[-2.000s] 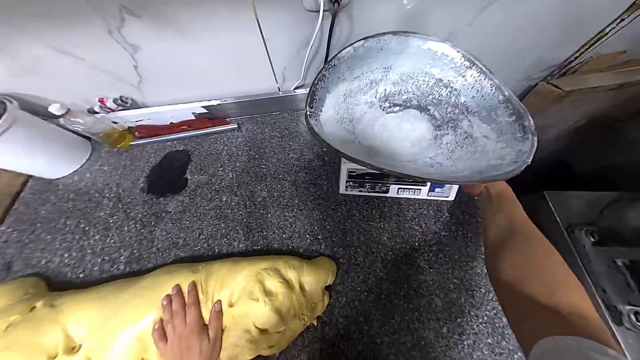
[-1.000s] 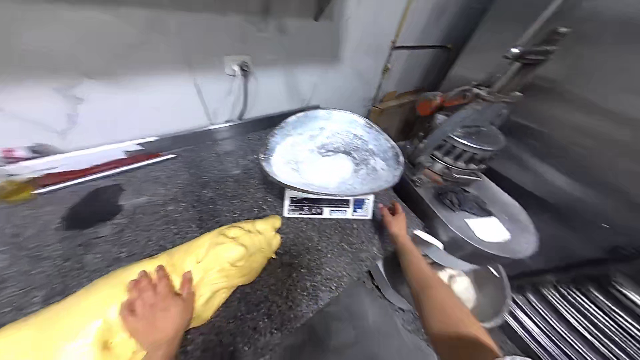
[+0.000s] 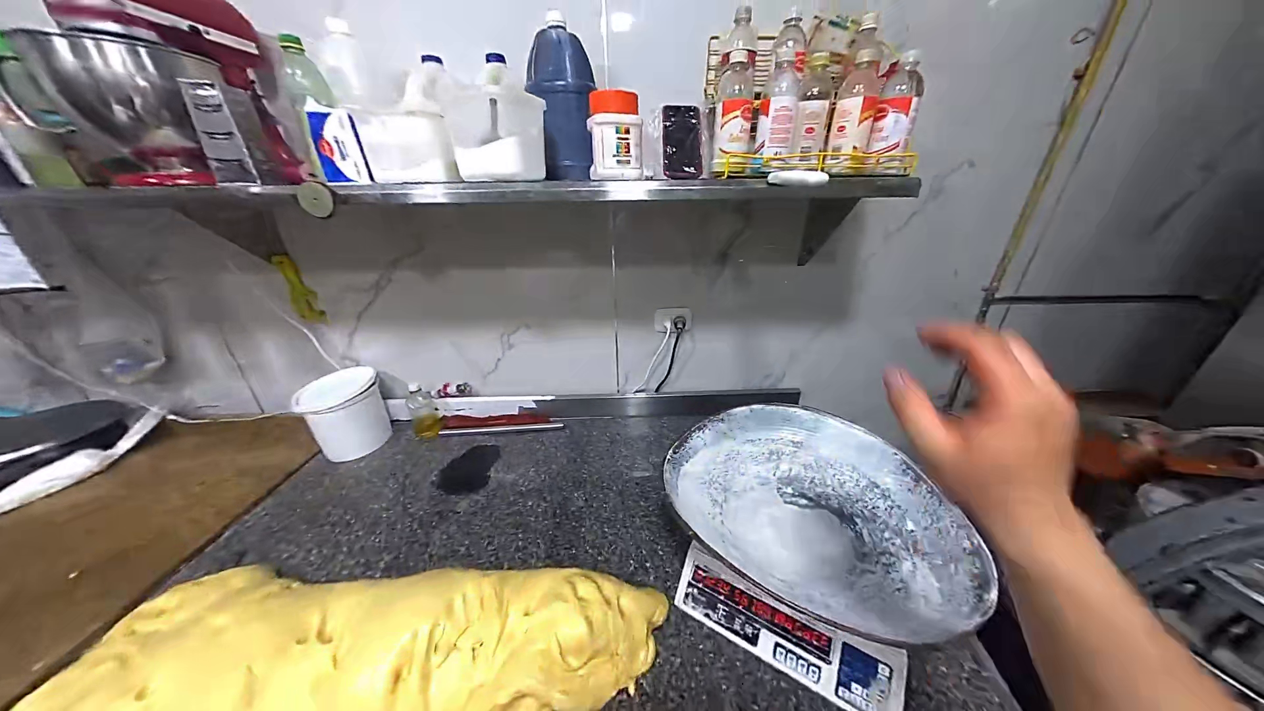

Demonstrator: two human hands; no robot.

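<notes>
My right hand (image 3: 997, 434) is raised above the right rim of a metal scale pan (image 3: 829, 523), fingers apart and nothing in them. White powder coats the inside of the pan, which sits on a digital scale (image 3: 790, 632) with a lit red display. To the left of the scale, a long mass of yellow dough (image 3: 395, 642) lies on the speckled dark countertop (image 3: 553, 504). My left hand is out of view.
A white plastic bucket (image 3: 346, 415), a small bottle of yellow liquid (image 3: 425, 413) and a brown board (image 3: 128, 523) are at left. Above, a metal shelf (image 3: 553, 192) holds a stand mixer (image 3: 148, 89), jugs and several bottles. A plugged-in cord (image 3: 677, 336) runs down the wall.
My right hand has risen from beside the scale to above the pan's right side. My left hand, which rested on the dough, has left the view. The view has swung up and left.
</notes>
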